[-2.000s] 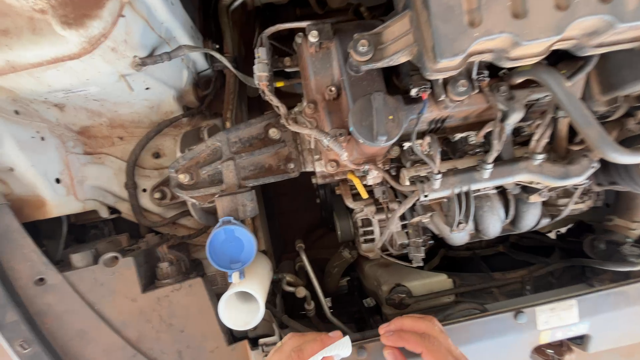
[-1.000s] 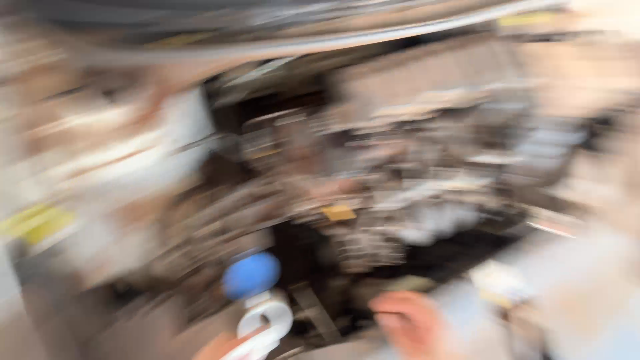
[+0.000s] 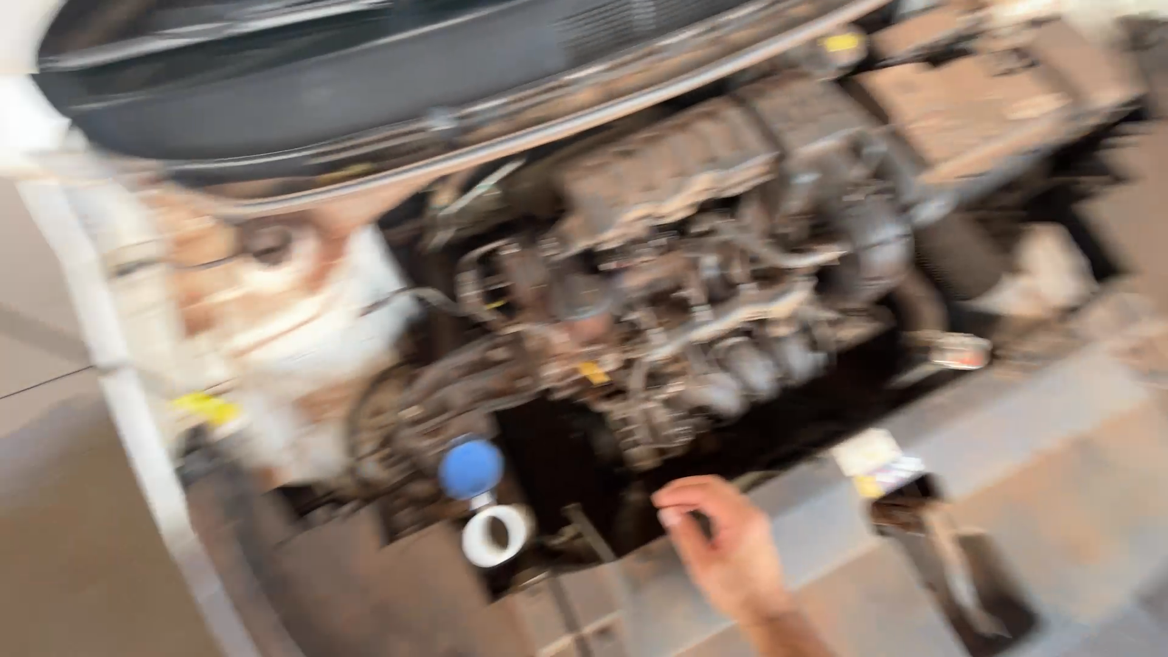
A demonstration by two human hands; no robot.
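Note:
My right hand (image 3: 725, 547) hangs over the front edge of a car's engine bay, thumb and forefinger curled close together. Blur hides whether anything small is pinched between them. Left of it stands the white filler neck (image 3: 494, 536) of a reservoir, its blue cap (image 3: 471, 468) flipped up and attached by a short strap. The dusty engine (image 3: 675, 301) lies beyond the hand, with a yellow dipstick handle (image 3: 593, 372) on its near left side. My left hand is out of view.
The windshield cowl (image 3: 411, 100) crosses the top. A grey front crossmember (image 3: 821, 520) runs along the near side, with a rectangular opening and stickers on it. A rusty, pale inner fender (image 3: 310, 319) is at the left, beside a yellow object (image 3: 206, 407).
The view has swung and widened to take in the cowl and fender. My left hand, seen earlier with a white thing in it beside the filler neck, has left the view.

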